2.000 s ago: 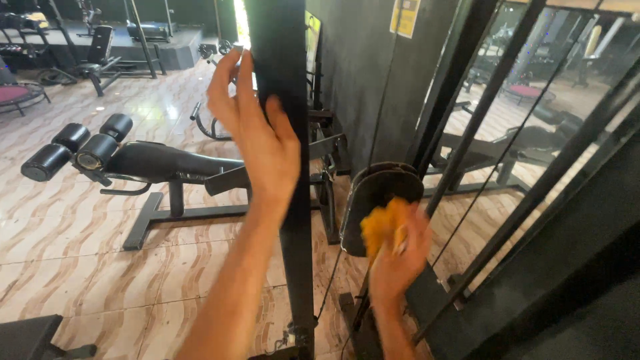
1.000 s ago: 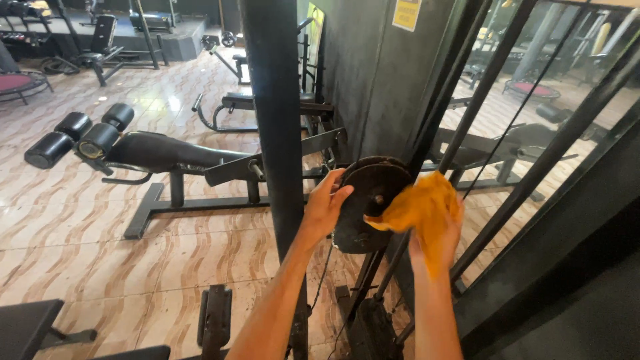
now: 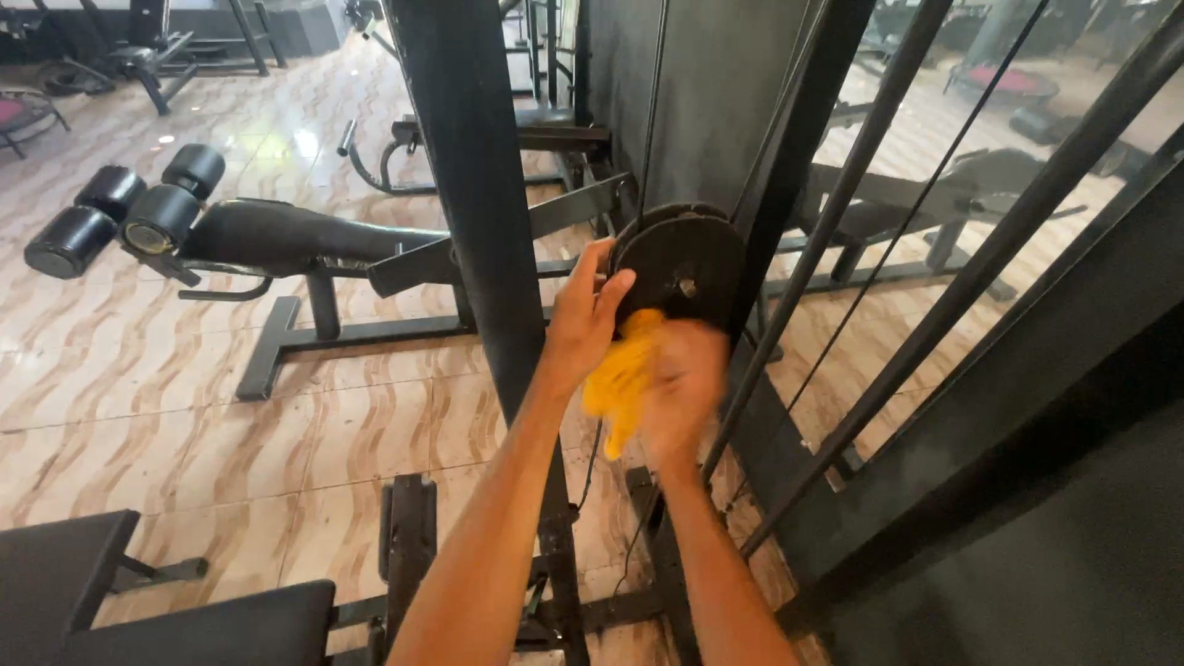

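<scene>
A yellow cloth (image 3: 622, 379) is bunched in my right hand (image 3: 689, 388), which is blurred and lies against the lower part of a round black pulley housing (image 3: 689, 264) of a cable machine. The housing has two disc-shaped side plates with a bolt at the centre, and a cable (image 3: 655, 111) runs up from it. My left hand (image 3: 585, 310) grips the left edge of the housing, its thumb on the near plate and its fingers partly hidden behind the rim.
A black steel upright (image 3: 472, 185) stands just left of my hands. Guide rods (image 3: 832, 222) and a mirror slant on the right. Behind at left is a padded bench (image 3: 305, 231) with foam rollers; black seat pads (image 3: 213, 629) are at lower left on the tiled floor.
My left hand has come down from the upright to the housing's left edge. The right hand with the cloth has moved from the right side of the housing to below its centre since one second ago.
</scene>
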